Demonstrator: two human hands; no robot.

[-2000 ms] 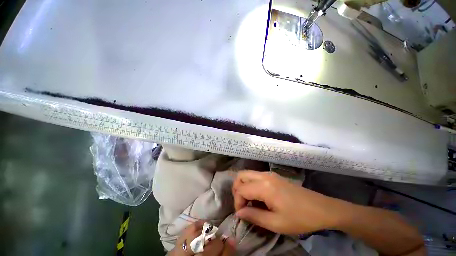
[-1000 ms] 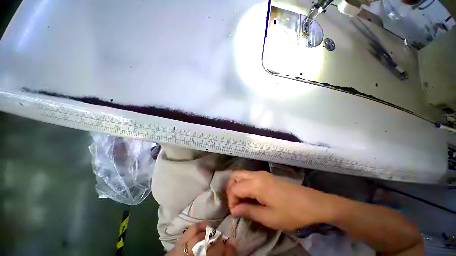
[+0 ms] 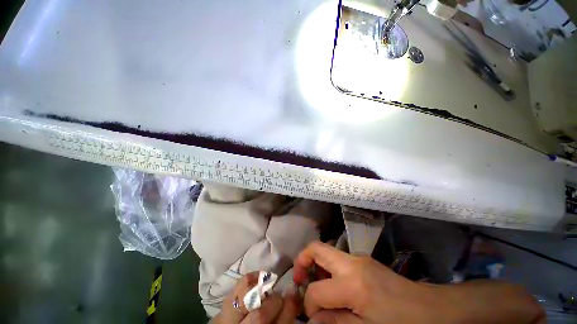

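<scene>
The beige trousers (image 3: 231,231) lie bunched below the table's front edge. My left hand (image 3: 256,307), with a ring on a finger, is at the bottom edge of the picture, closed on the trouser cloth. A small white label (image 3: 259,291) with dark print sticks up between its fingers. My right hand (image 3: 341,285) is close beside it on the right, fingers bent and fingertips at the cloth. Whether it holds a thread or needle is too small to tell.
The white table (image 3: 209,82) has a printed ruler tape (image 3: 253,177) along its front edge. The needle and presser foot area (image 3: 389,31) is lit at the upper right. A slim dark tool (image 3: 487,69) lies on the machine bed. A clear plastic bag (image 3: 155,215) hangs at left.
My right hand has moved down and slightly right, nearer my left hand. More of the cloth and a strap-like beige strip now show above it. The label has tilted slightly.
</scene>
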